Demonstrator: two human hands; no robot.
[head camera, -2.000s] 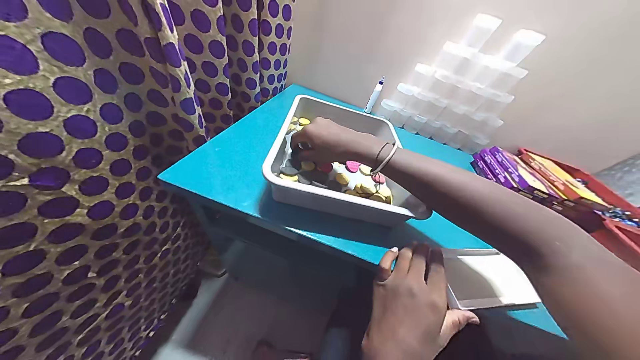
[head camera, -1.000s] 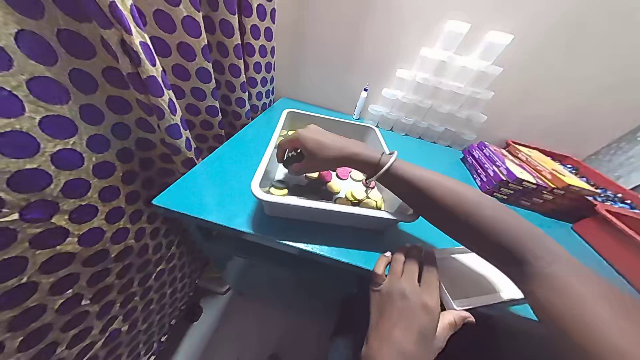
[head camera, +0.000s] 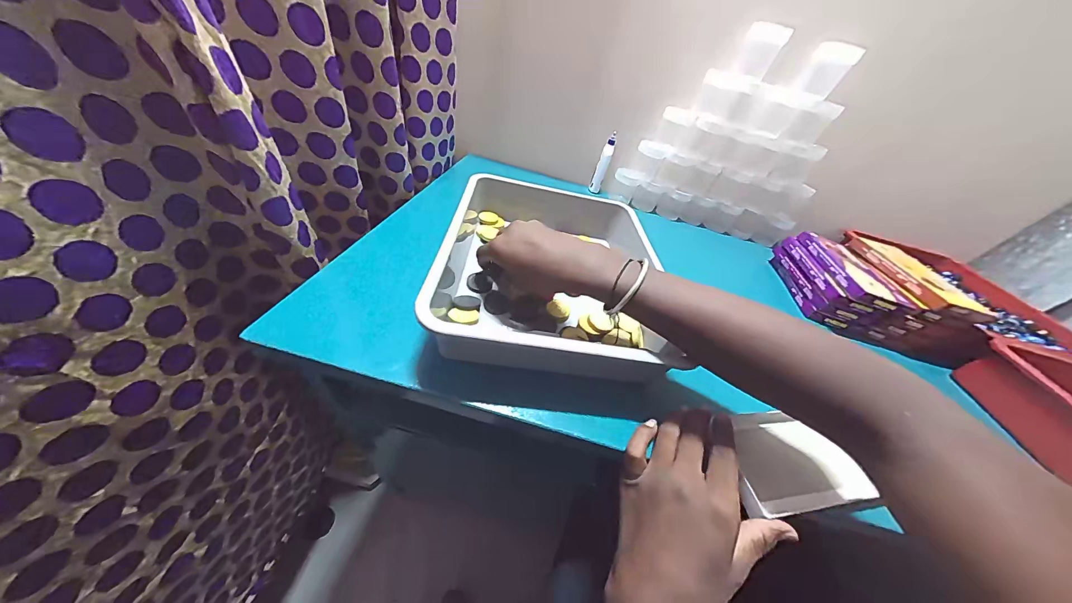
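My right hand (head camera: 544, 264) reaches down into a white plastic tub (head camera: 553, 356) on the blue table. Its fingers are curled among loose round discs; whether they grip one is hidden. Yellow discs (head camera: 599, 322) and black discs (head camera: 480, 282) lie on the tub's floor around the hand. Nearer the table's front edge, my left hand (head camera: 682, 494) rests against the left side of a shallow white tray (head camera: 804, 465), with its thumb below the near side and its fingers over the table edge. The tray is partly hidden behind my right forearm.
A capped marker (head camera: 602, 163) stands behind the tub. Beside it, clear plastic containers (head camera: 729, 142) are stacked against the wall. Purple and orange boxes (head camera: 846, 272) sit at the right by red bins (head camera: 1030, 377). A dotted curtain (head camera: 167, 293) hangs along the left.
The pink discs seen in the tub in both earlier frames no longer show, and more black discs are in view near my right hand. My left hand has stayed at the white tray.
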